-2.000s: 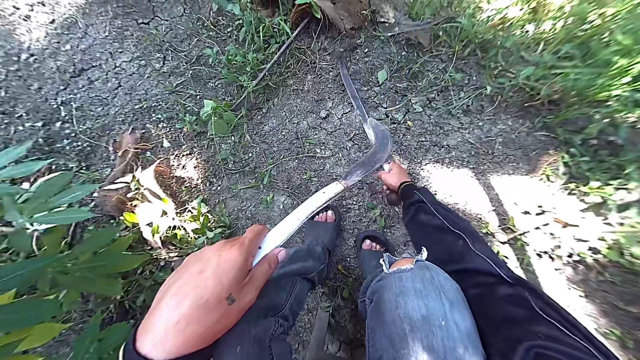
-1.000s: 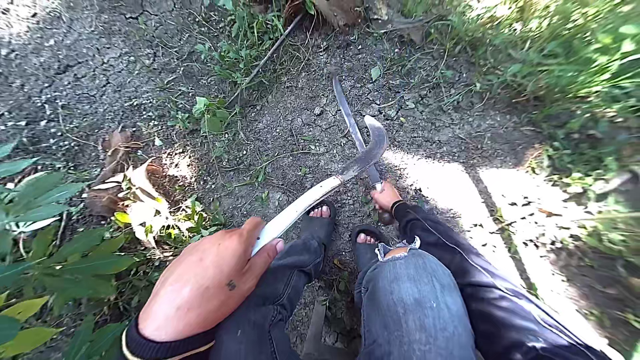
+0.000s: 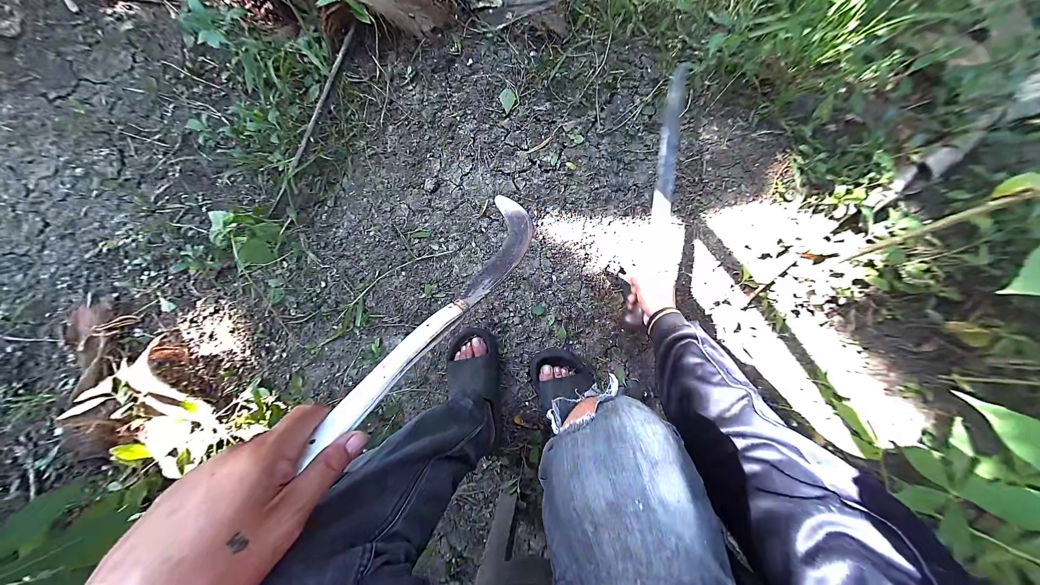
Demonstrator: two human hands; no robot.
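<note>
My left hand (image 3: 236, 496) grips the long pale handle of a hooked blade, a sickle-like tool (image 3: 508, 244). Its dark curved blade points up and away, over the bare soil in front of my feet. My right hand (image 3: 648, 296), at the end of a dark shiny sleeve, holds a long straight blade, machete-like (image 3: 669, 154). That blade stands nearly upright in the view, slightly blurred, and strong sunlight washes out its lower part. A gap separates the two blades. The grip inside my right hand is mostly hidden.
My feet in dark slide sandals (image 3: 474, 370) rest on cracked soil (image 3: 455, 162). Grass (image 3: 756, 49) grows at the top right, leafy plants (image 3: 975, 479) at the lower right. A thin stick (image 3: 323, 101) lies at the upper left, dry husks and leaves (image 3: 154, 382) at the left.
The straight blade was behind or close to the hooked blade; my right hand has moved it to the right, apart from the hook. My left hand keeps its hold on the handle.
</note>
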